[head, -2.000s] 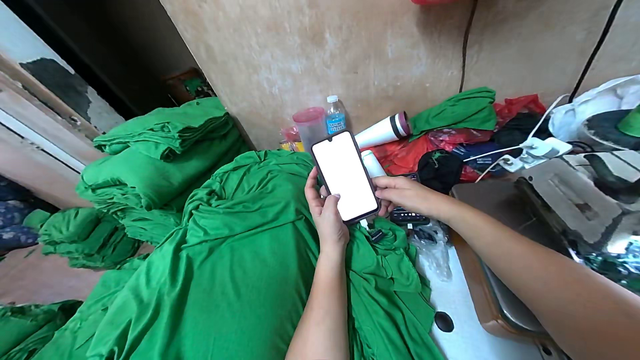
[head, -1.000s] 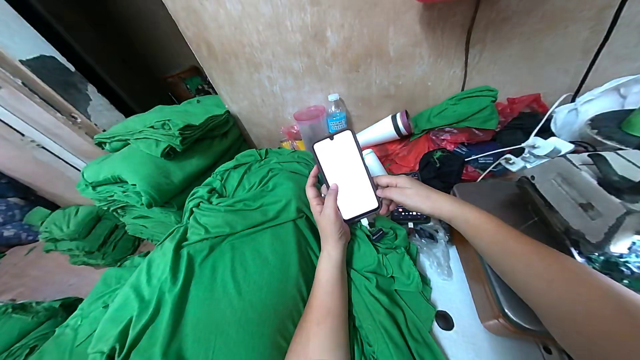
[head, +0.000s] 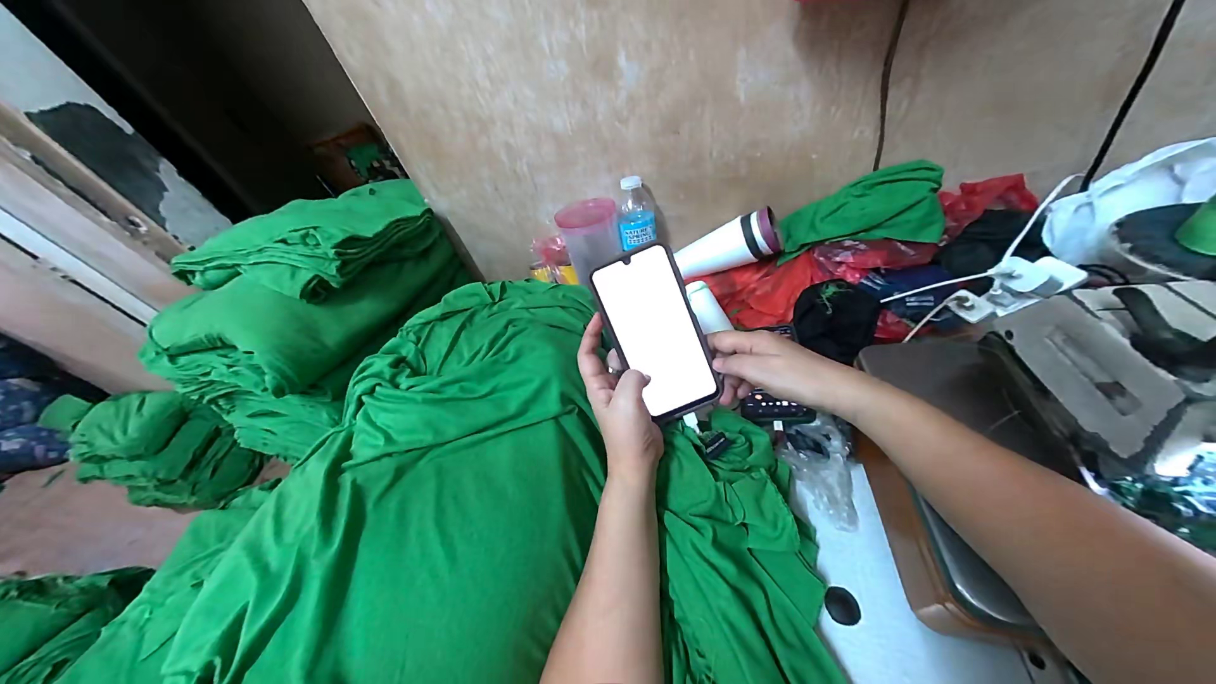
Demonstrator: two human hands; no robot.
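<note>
A smartphone [head: 655, 332] with a blank white screen is held upright and slightly tilted over a heap of green fabric [head: 456, 494]. My left hand [head: 622, 404] grips its lower left side, the thumb over the screen's lower edge. At the lower right edge of the phone, my right hand [head: 760, 366] holds it between thumb and fingers; some of those fingers are hidden behind it. A white cable plug [head: 692, 421] shows just below the phone. Behind the phone stand a plastic bottle [head: 636, 217] and a pink-lidded tumbler [head: 587, 233].
Folded green cloth stacks [head: 294, 323] rise at the left. Right of the phone lie a remote control [head: 774, 407], a clear plastic bag [head: 825, 475], red plastic bags [head: 760, 290] and a white extension socket [head: 1031, 280]. A sewing machine [head: 1007, 427] sits on the white tabletop [head: 874, 608] beneath my right forearm.
</note>
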